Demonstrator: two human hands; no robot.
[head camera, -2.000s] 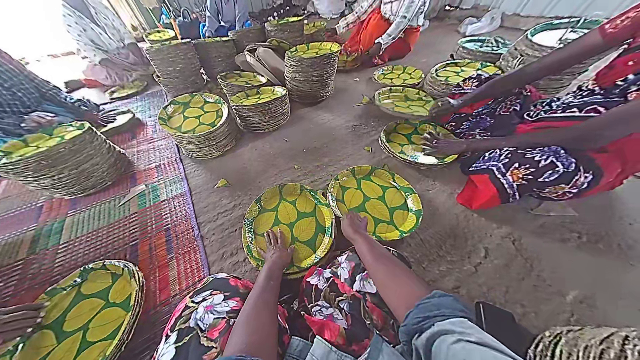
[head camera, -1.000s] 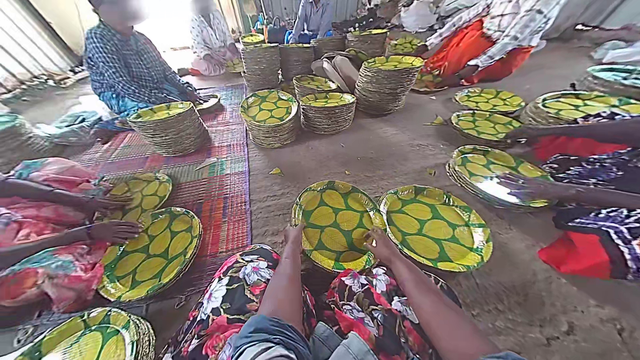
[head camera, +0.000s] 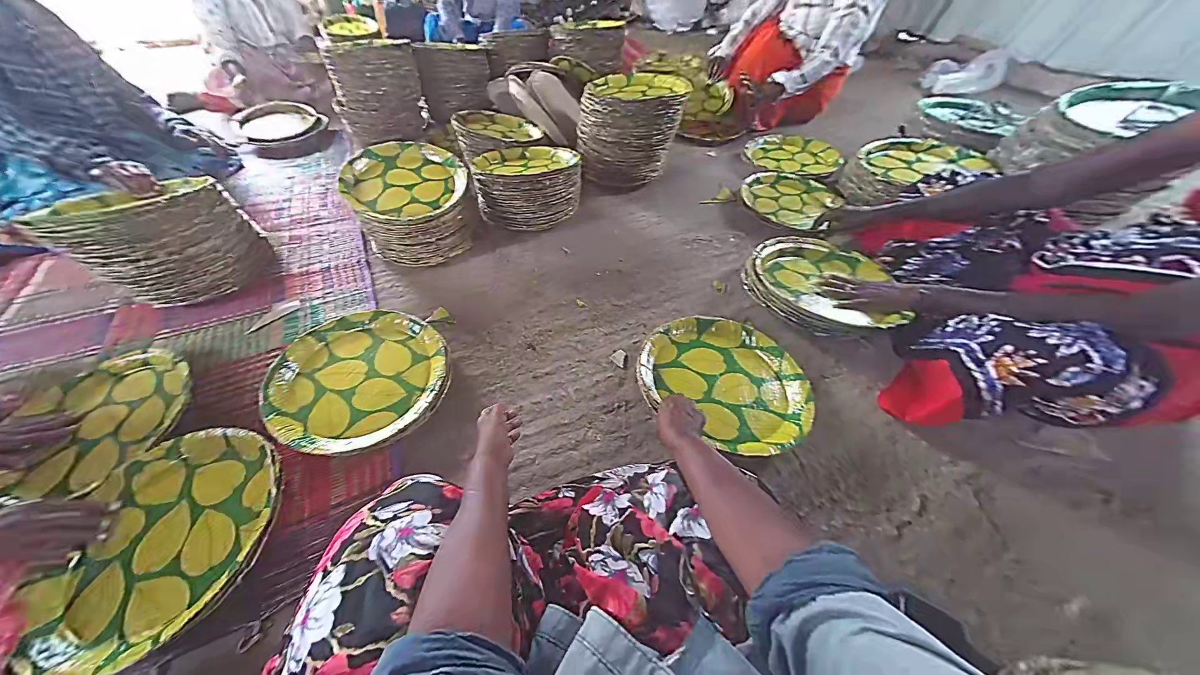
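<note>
My right hand is at the lower left rim of a round green plate with a yellow leaf pattern, on the floor in front of my right knee. My fingers look curled at that rim; a firm grip cannot be told. Over the bare floor between two plate piles, my left hand has its fingers loosely curled and nothing visible in it. To its left, a low pile of the same leaf-patterned plates lies across the edge of the woven mat.
Co-workers' hands touch plates at the left and a plate pile at the right. Tall plate stacks stand ahead. A striped woven mat covers the left floor. A small pale scrap lies ahead.
The two leaf-patterned plates before me were side by side; now one lies to the left and one to the right. My left hand has come off the plate it touched.
</note>
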